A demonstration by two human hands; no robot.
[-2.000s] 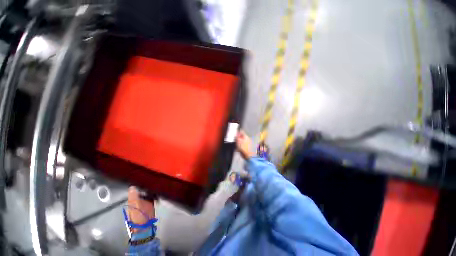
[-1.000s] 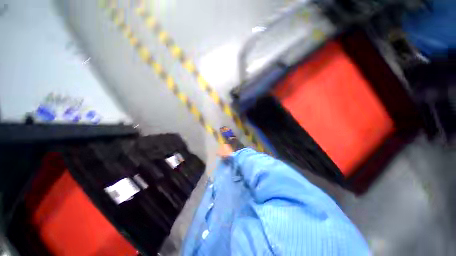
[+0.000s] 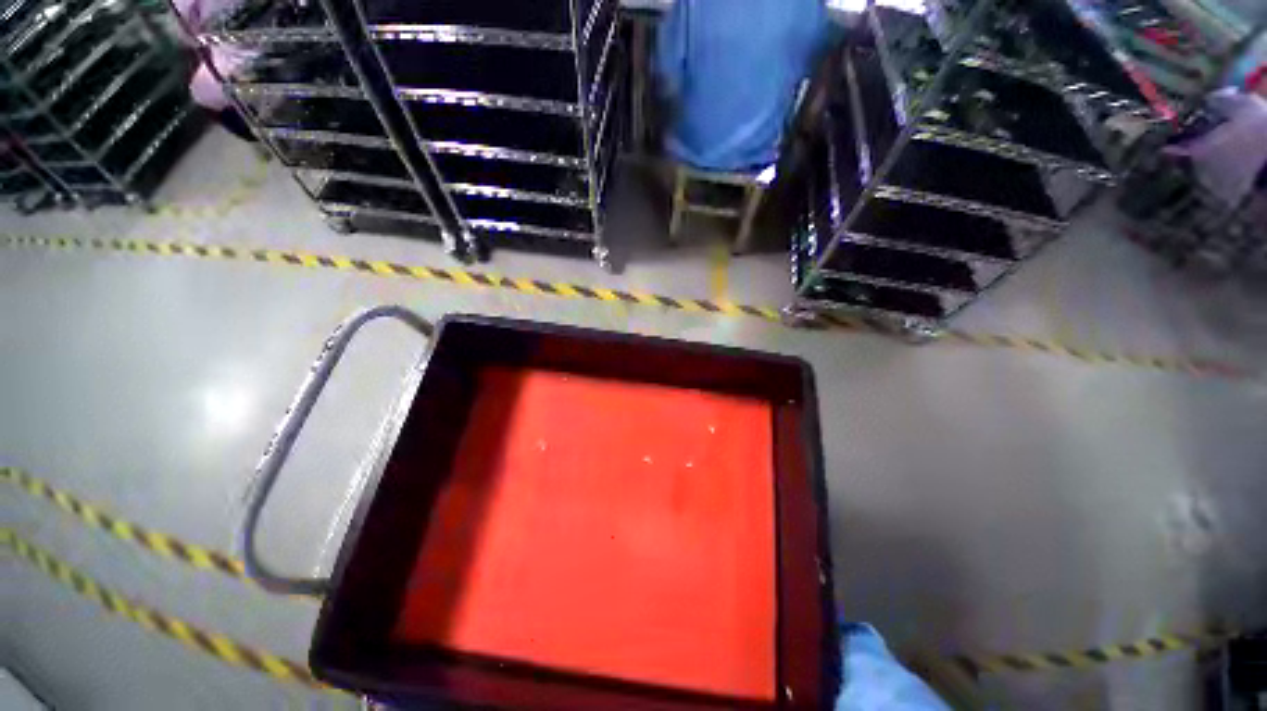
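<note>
A black tote (image 3: 823,500) with a bright red bottom lies large in front of me at the lower centre. A platform trolley's looped handle (image 3: 285,431), silvery, stands up at the tote's left side. The trolley's deck is hidden by the tote. My light blue sleeve (image 3: 878,678) shows at the bottom edge, just right of the tote's near right corner. The hand of that sleeve is hidden. My other hand is not in the picture.
Tall wire rack carts (image 3: 486,139) with dark contents stand at the back left; another rack cart (image 3: 931,208) stands at the back right. A person in a blue smock (image 3: 743,77) sits on a stool (image 3: 716,195) between them. Yellow-black tape (image 3: 556,289) crosses the grey floor.
The view has turned right from the stacked totes at the left. The trolley and its red-bottomed tote have come from the right to the centre. My right hand has gone out of sight.
</note>
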